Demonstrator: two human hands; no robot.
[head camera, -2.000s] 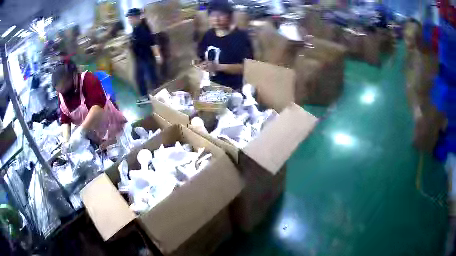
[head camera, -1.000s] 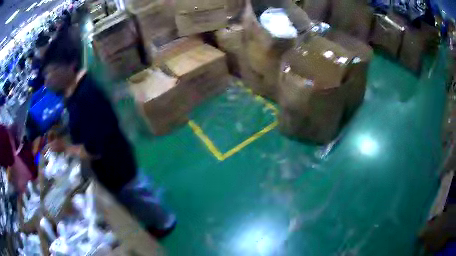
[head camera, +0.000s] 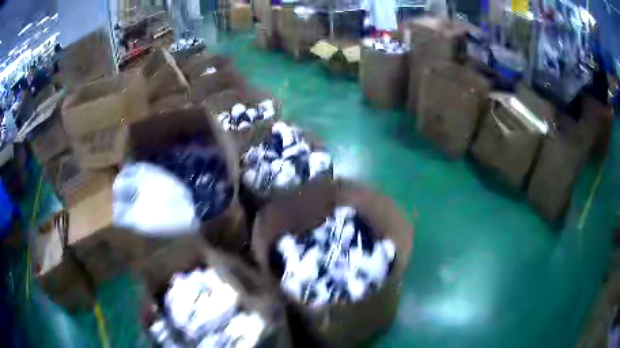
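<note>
Neither of my hands is in view. Nearest in front of me, an open brown carton (head camera: 401, 238) with bulging sides holds a loose pile of black-and-white units (head camera: 340, 262). To its left, another open carton (head camera: 272, 319) holds white pieces (head camera: 204, 299). Behind it, an open carton (head camera: 234, 231) holds dark items (head camera: 207, 180), with a white bag or sheet (head camera: 155, 198) over its front edge. Farther back, more black-and-white units (head camera: 289, 160) fill open cartons. The picture is blurred, so details cannot be told.
Brown cartons (head camera: 102, 129) are stacked at the left. A row of cartons (head camera: 452, 109) stands along the right side, before benches with goods. A green floor aisle (head camera: 381, 156) runs between the rows. Yellow floor lines (head camera: 100, 325) show at lower left and far right.
The view has moved from the people and cartons of white parts to an aisle lined with cartons. The person in dark clothes at the left is out of view.
</note>
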